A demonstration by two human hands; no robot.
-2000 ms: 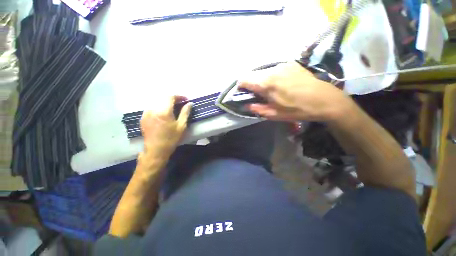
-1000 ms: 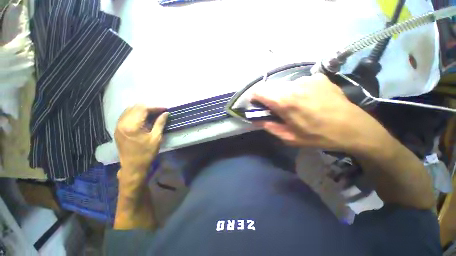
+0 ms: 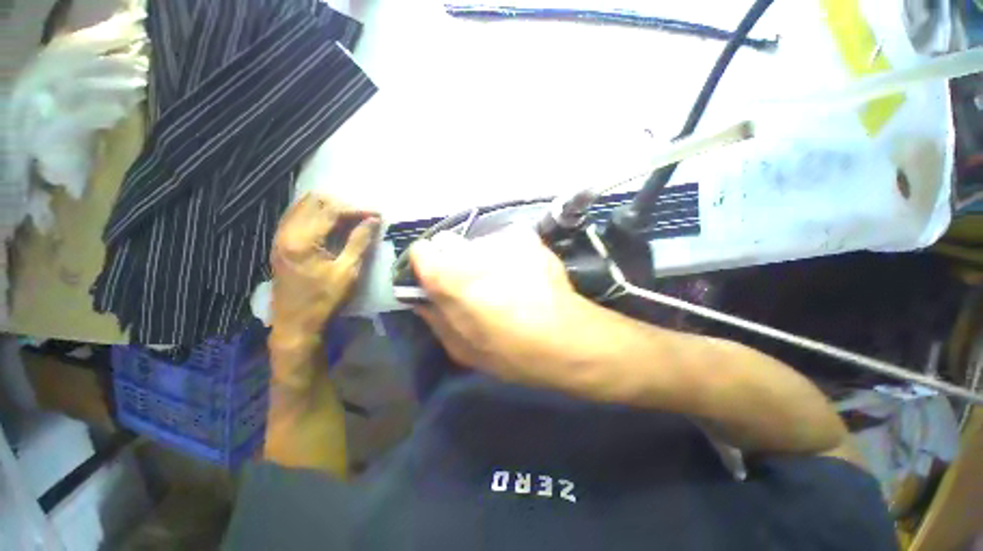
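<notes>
A folded pinstriped fabric band (image 3: 677, 210) lies along the near edge of the white pressing table (image 3: 517, 118). Its right end shows beyond the iron, and a short bit shows between the iron tip and my left hand. My right hand (image 3: 474, 296) is closed around the handle of the steam iron (image 3: 490, 221), which rests on the band and hides its middle. My left hand (image 3: 323, 264) is at the band's left end, with thumb and finger at the fabric just left of the iron's tip.
A pile of pinstriped pieces (image 3: 232, 161) lies at left beside white scraps (image 3: 92, 108). A narrow dark strip (image 3: 614, 18) lies at the far side. A yellow strip (image 3: 862, 65) is at right. The hose and cables trail right. A blue crate (image 3: 194, 398) stands below left.
The iron in my right hand has moved left along the band, close to my left hand, uncovering the band's right end. The camera view has shifted.
</notes>
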